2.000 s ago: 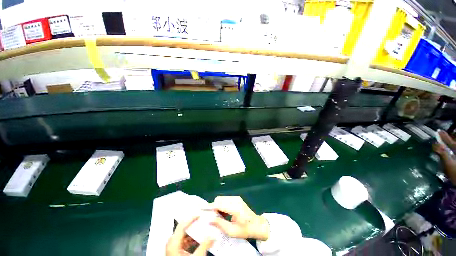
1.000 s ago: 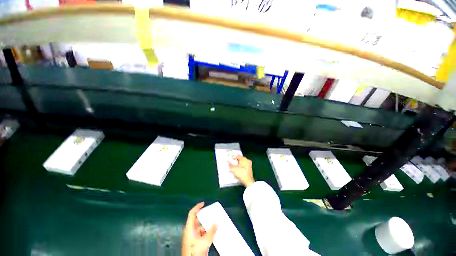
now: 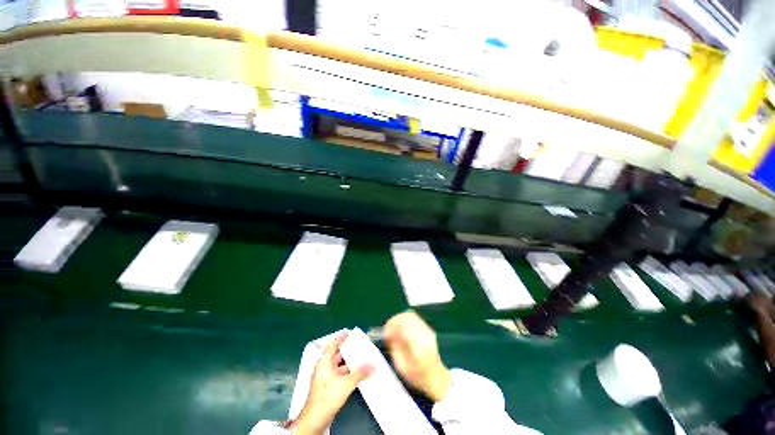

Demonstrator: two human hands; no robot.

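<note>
A white label strip (image 3: 387, 395) hangs folded over the near bench edge at the bottom centre. My left hand (image 3: 330, 382) grips it near its top end, thumb on its face. My right hand (image 3: 414, 353) is just right of the strip's top, fingers curled and blurred; whether a sticker is at its fingertips I cannot tell. White product boxes lie spaced in a row on the green belt beyond my hands, such as one (image 3: 311, 268) behind the strip and one (image 3: 421, 273) to its right.
A white label roll (image 3: 627, 375) is on the bench at right, its tail hanging down. A black-wrapped post (image 3: 595, 259) rises between it and the belt. A shelf edge (image 3: 408, 72) crosses above. Another person's arm (image 3: 760, 327) is at the far right.
My right hand has come back from a box on the belt to beside the strip. My left hand still holds the strip. The view has shifted, and the boxes' positions in it have changed.
</note>
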